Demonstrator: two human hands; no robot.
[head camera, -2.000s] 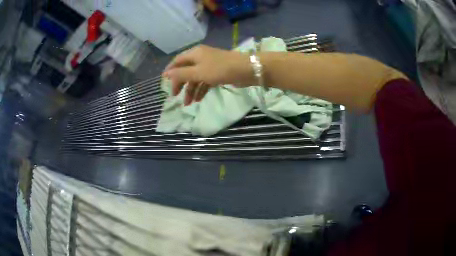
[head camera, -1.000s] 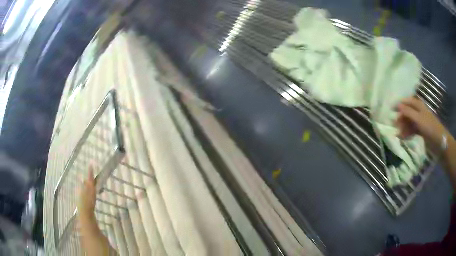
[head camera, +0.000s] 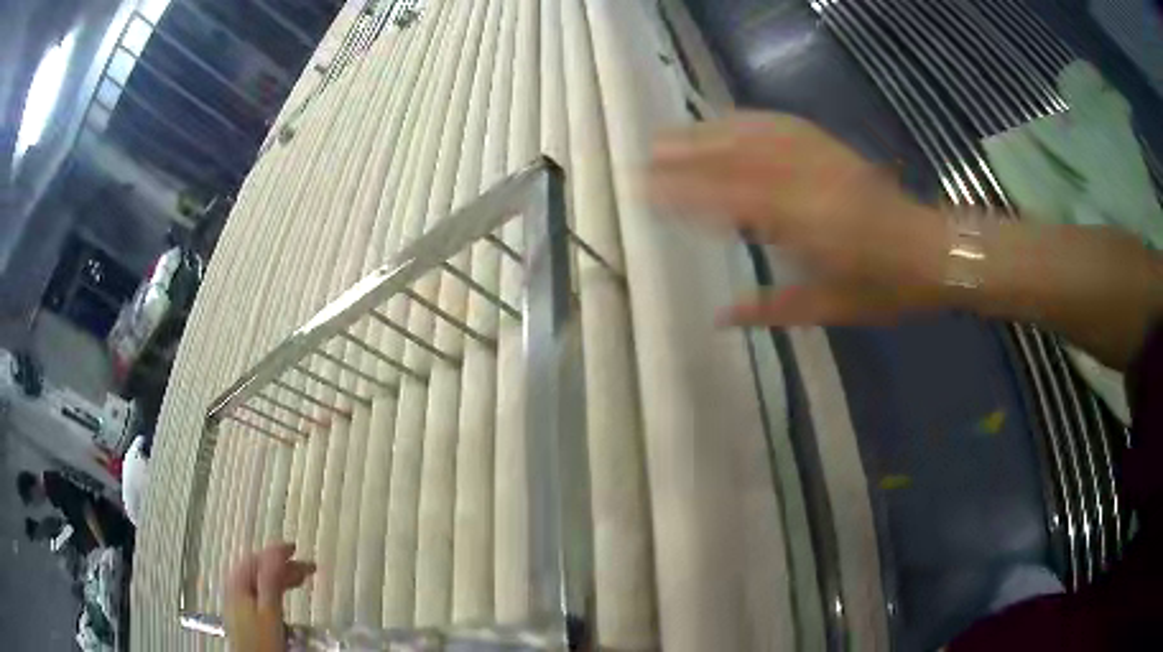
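Observation:
Cream cloth (head camera: 475, 503) lies in long rounded parallel ridges. A silver metal frame (head camera: 548, 382) with thin prongs stands over the ridges, one flat bar slanting up from the left to a corner near the middle. My left hand (head camera: 268, 592) is small at the bottom left, at the frame's lower bar, fingers over the cloth. Whether it grips the bar is hidden. My right hand (head camera: 791, 210), blurred, reaches in from the right with thumb and fingers apart and nothing in it, over the cloth's right edge.
Mint green cloth (head camera: 1065, 166) lies on a low rack of silver bars (head camera: 950, 134) at the right. Grey floor (head camera: 950, 439) with yellow marks separates it from the cream cloth. Small metal clips (head camera: 286, 133) stand at the far left edge. A person (head camera: 83, 510) is far left.
My right hand has left the green cloth and moved left over the cream cloth. The view has turned towards the cream cloth, and the metal frame looks larger and nearer.

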